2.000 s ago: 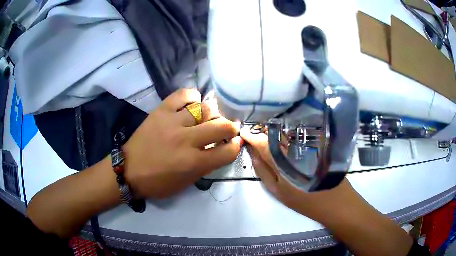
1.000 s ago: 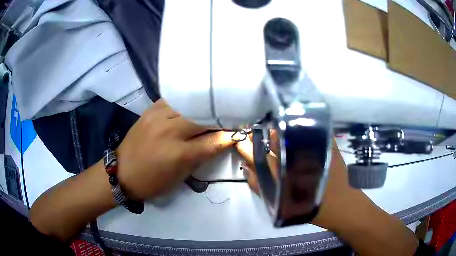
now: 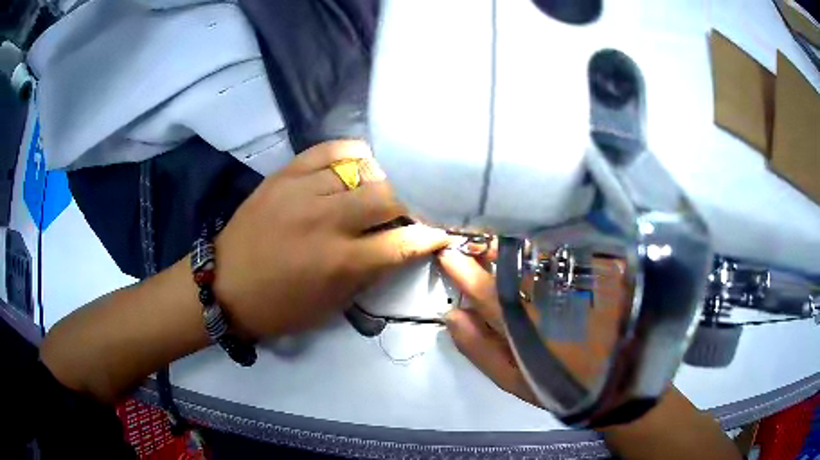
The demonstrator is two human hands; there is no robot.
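Note:
My left hand (image 3: pixel 306 243), with a gold ring and a beaded bracelet, lies on the machine bed, its fingertips at the lit needle area (image 3: pixel 467 241). My right hand (image 3: pixel 481 314) reaches in from the right behind the chrome take-up guard (image 3: pixel 656 314); its fingertips nearly meet the left ones. What the fingertips pinch is too small and hidden to tell. The dark garment (image 3: pixel 103 211) with pale grey fabric (image 3: pixel 144 81) lies left of and behind my left hand. Dark shiny lining (image 3: pixel 315 63) runs up beside the white machine head (image 3: pixel 432 108).
Brown card (image 3: pixel 742 90) is taped on the machine. A grey knurled knob (image 3: pixel 713 345) is at right. A loose thread (image 3: pixel 402 359) lies on the white table. A measuring tape (image 3: pixel 360 442) runs along the table's front edge. A red basket (image 3: pixel 148 429) shows below at left, and red plastic at lower right.
The camera view has shifted, so the machine head sits further right than one second ago. The ring shows again. My fingers have shifted slightly near the needle; the garment stays at left.

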